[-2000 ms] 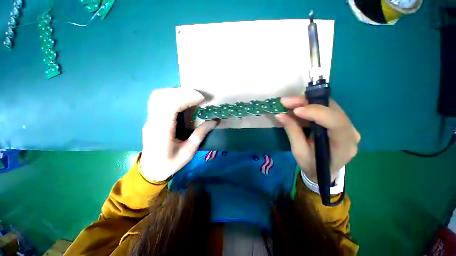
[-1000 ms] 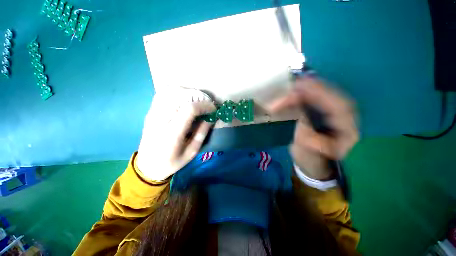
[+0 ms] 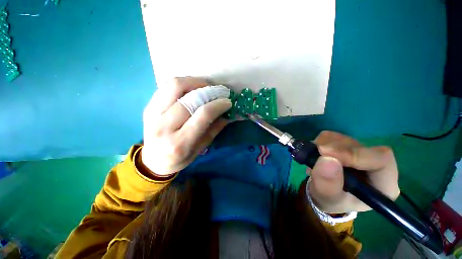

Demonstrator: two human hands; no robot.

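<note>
A green PCB strip [image 3: 264,103] with bright dots lies at the front edge of the beige work board [image 3: 238,45]. My left hand [image 3: 185,124], with a white covering on one finger, grips the strip's left end and hides that part. My right hand [image 3: 354,169] holds the soldering iron [image 3: 304,152] like a pen by its black handle. The iron's tip is at the lower edge of the strip, close to my left fingers. Solder wire cannot be made out at the tip.
Another green strip [image 3: 7,48] lies on the blue-green mat [image 3: 96,101] at the far left. A black box [image 3: 452,48] stands at the right edge, with a black cable [image 3: 430,136] below it. A red item [image 3: 446,222] shows at the lower right, under the mat's level.
My right hand has let go of the strip's right end and turned the iron from pointing away to pointing at the strip. The view has shifted, and the strip now shows more dotted face.
</note>
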